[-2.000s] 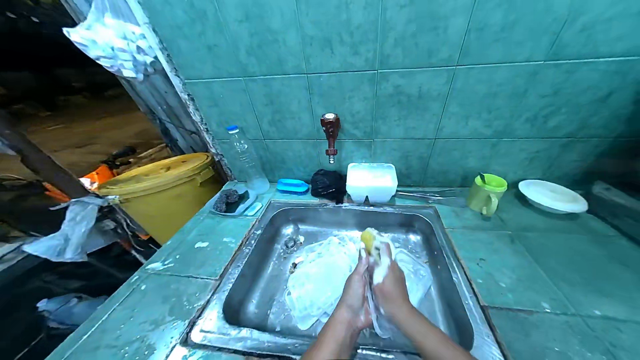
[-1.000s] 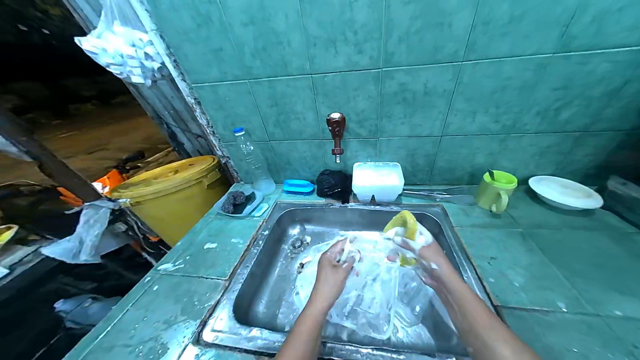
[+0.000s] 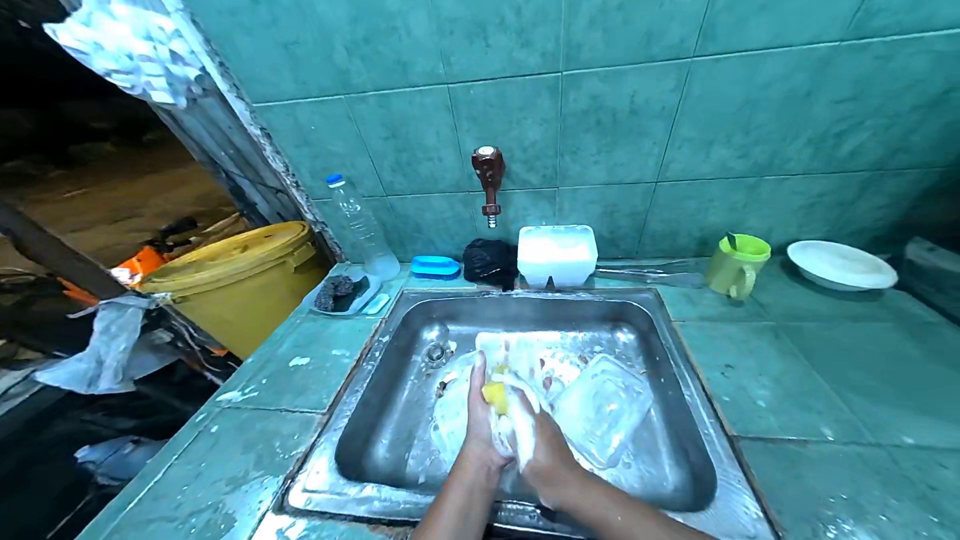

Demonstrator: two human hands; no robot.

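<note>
Both hands meet over the middle of a stainless steel sink (image 3: 679, 420), pressed around a yellow sponge (image 3: 496, 397) covered in white suds. My left hand (image 3: 481, 420) lies flat along the sponge's left side. Foam coats the fingers of my right hand (image 3: 536, 442), which closes on it from the right. A clear plastic container (image 3: 606, 409) lies in the sink, right of my hands. Another pale, translucent piece rests at the left, partly hidden by my left hand. Bits of food and suds lie on the sink's bottom near the drain (image 3: 435, 352).
Behind the sink stand a plastic bottle (image 3: 364, 229), a blue brush (image 3: 435, 267), a black plastic bag (image 3: 490, 262) and a white container (image 3: 557, 255), below a brown tap (image 3: 490, 180). Cutlery (image 3: 652, 276), a green mug (image 3: 739, 266) and a white plate (image 3: 841, 265) sit right; a scourer (image 3: 341, 292) left.
My hands were apart a second ago, with the yellow sponge at the right one; now they are together around it. The clear container shows at the right of the sink.
</note>
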